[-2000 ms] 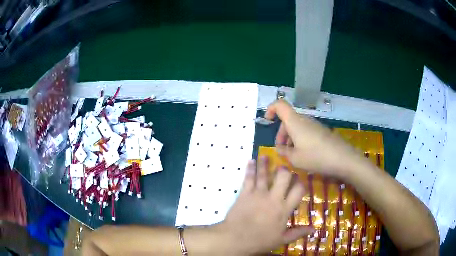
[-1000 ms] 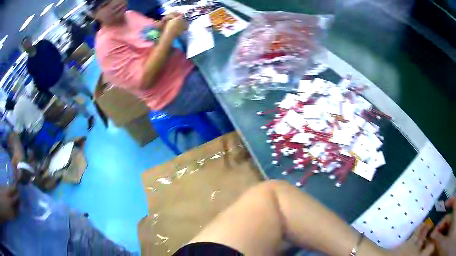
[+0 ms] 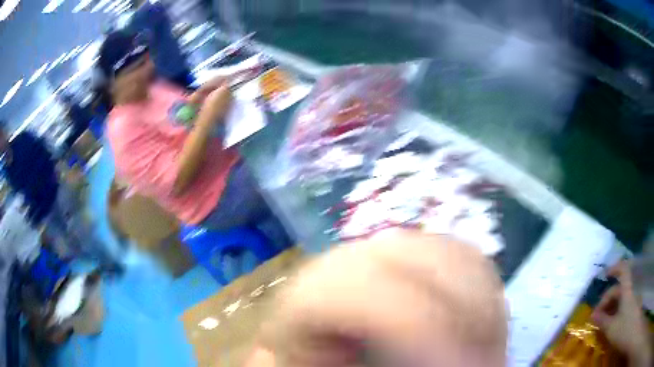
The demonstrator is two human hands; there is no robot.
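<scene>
The frame is blurred. A large out-of-focus part of my left arm or hand (image 3: 401, 301) fills the bottom centre, close to the camera; its fingers cannot be made out. My right hand (image 3: 620, 308) is at the right edge, partly cut off, over the amber wired units (image 3: 582, 340), which show only at the bottom right corner. Whether it holds anything cannot be told. The white dotted sheet (image 3: 534, 301) lies left of the amber units. The heap of white-labelled units with red wires (image 3: 423, 197) lies further left, its near side hidden by my blurred arm or hand.
A clear plastic bag of red-wired parts (image 3: 348, 118) lies beyond the heap. A pale rail (image 3: 495, 161) borders the bench, with a green surface behind. A seated person in a pink shirt (image 3: 161, 150) is at left on a blue stool (image 3: 229, 251). A cardboard box (image 3: 237, 308) stands below the bench.
The view has swung left from the amber block towards the seated person. Since the last earlier frame, my left arm or hand has come up large and close to the camera.
</scene>
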